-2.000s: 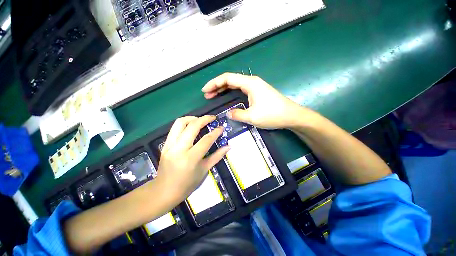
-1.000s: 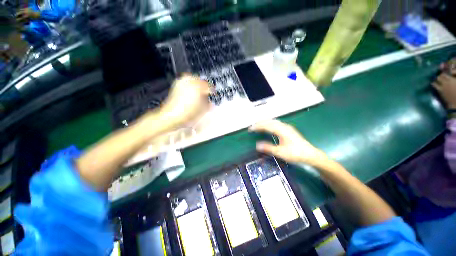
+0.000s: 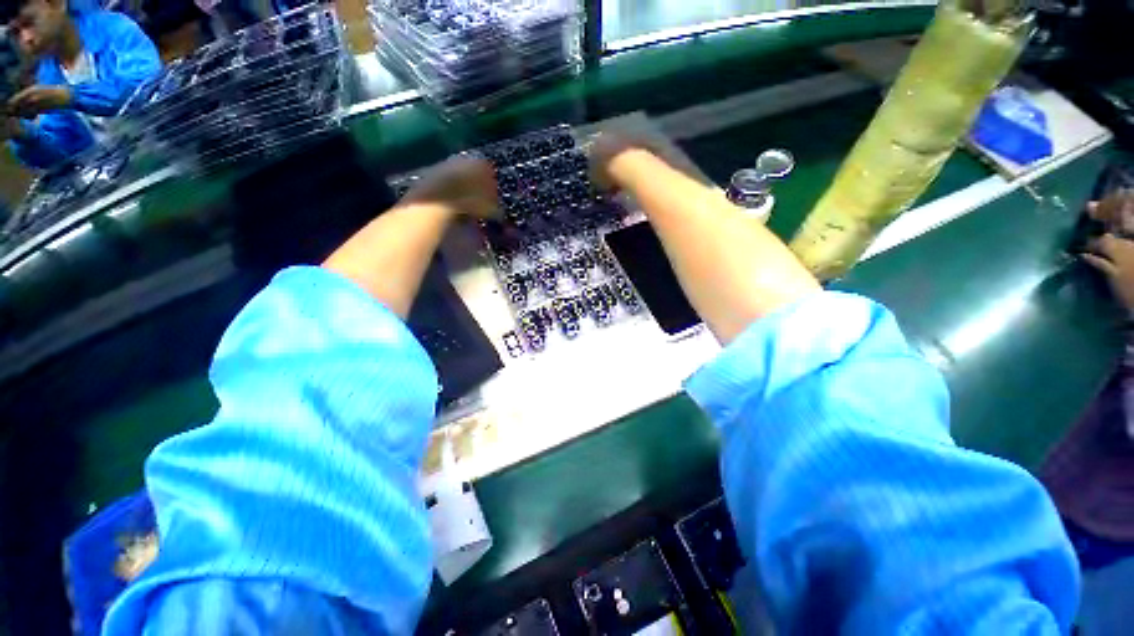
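A blister tray (image 3: 566, 276) with rows of dark ringed parts lies on the white board (image 3: 597, 398). My left hand (image 3: 468, 186) is at the tray's far left side, blurred, its fingers hard to make out. My right hand (image 3: 612, 162) is at the tray's far right side, also blurred. Whether either hand grips the tray's edge cannot be seen clearly. The phone tray with open phones (image 3: 628, 586) is at the bottom, partly hidden by my sleeves and cut off by the frame edge.
A loose black phone (image 3: 655, 276), a small bottle (image 3: 750, 193) and a yellow-green roll (image 3: 914, 137) are to the right. A blue bin (image 3: 112, 559) and curled liner strip (image 3: 458, 532) are near left. Stacked trays (image 3: 479, 44) stand behind. Other people are at both sides.
Both hands have left the phone tray and reached forward to the blister tray's two sides. The view has shifted forward, so the phones now sit lower in the picture.
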